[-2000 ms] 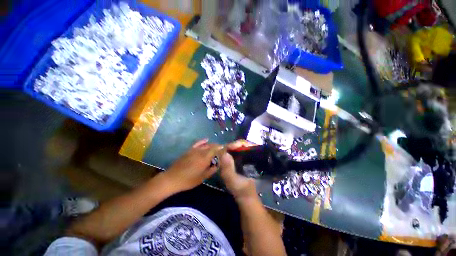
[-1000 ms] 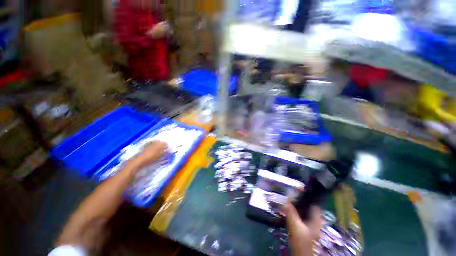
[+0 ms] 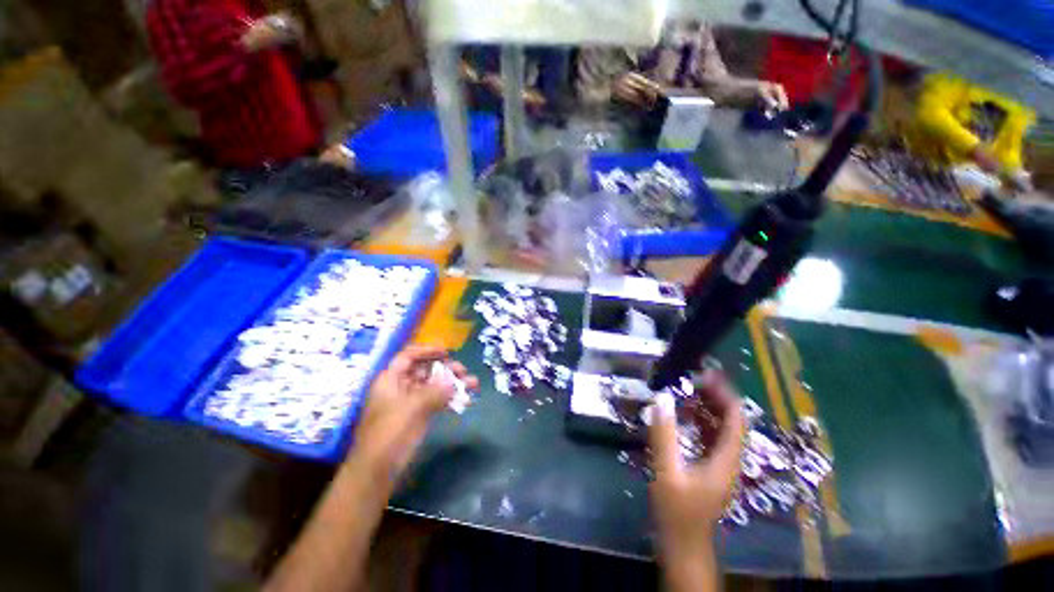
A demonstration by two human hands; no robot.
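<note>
My left hand is above the bench's left end, with its fingers closed around small white plastic parts. My right hand is raised near the screw box, fingers apart, beside the tip of the black electric screwdriver. The screwdriver hangs tilted, its pale label and small green light showing; the hand does not grip it. A pile of wired ring parts lies right of the box, partly behind my right hand. A cluster of white assemblies lies left of the box.
The blue tray full of white parts stands left of the bench, an empty blue tray beyond it. A blue bin, clear bags and a white post stand behind. Several people are across and at the far left.
My left hand has come from the blue tray to the bench with white parts in it. My right hand has let go of the screwdriver, which now hangs. The view has shifted.
</note>
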